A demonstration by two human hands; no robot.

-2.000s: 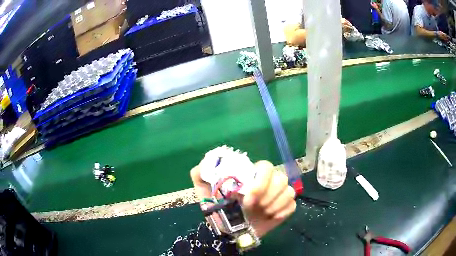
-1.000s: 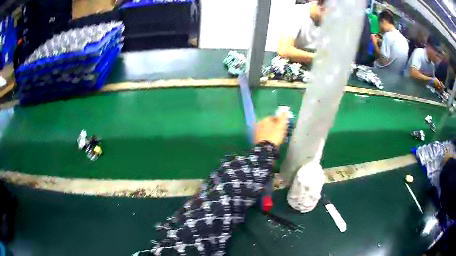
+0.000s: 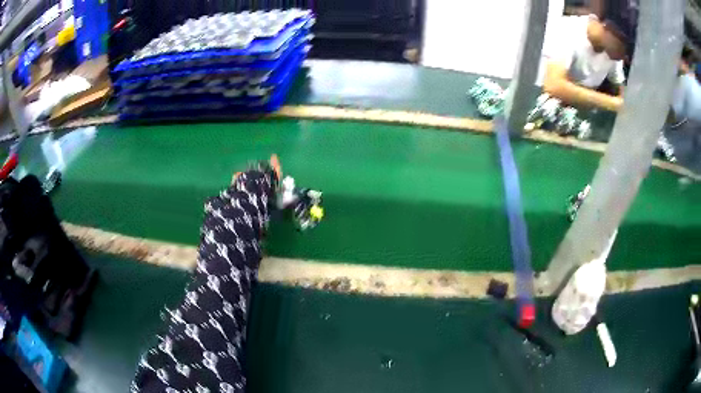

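A wired electronic unit point(image 3: 310, 209) with white, black and yellow parts lies on the green conveyor belt point(image 3: 400, 192), left of the middle. My left hand point(image 3: 265, 167) is just left of it over the belt, small, blurred and mostly hidden by my patterned sleeve. The unit's white part is close to the hand, but I cannot tell whether they touch or how the fingers stand. My right hand is out of the picture.
A glue bottle point(image 3: 580, 298) stands by the metal post point(image 3: 626, 146), with a white stick point(image 3: 606, 344) beside it. A bluish strip point(image 3: 513, 207) crosses the belt. Blue trays point(image 3: 207, 69) are stacked behind. A person point(image 3: 584, 69) sits across the belt.
The view has turned left. My left hand has moved from near the strip and post, where it held a whitish object, to beside the unit on the belt.
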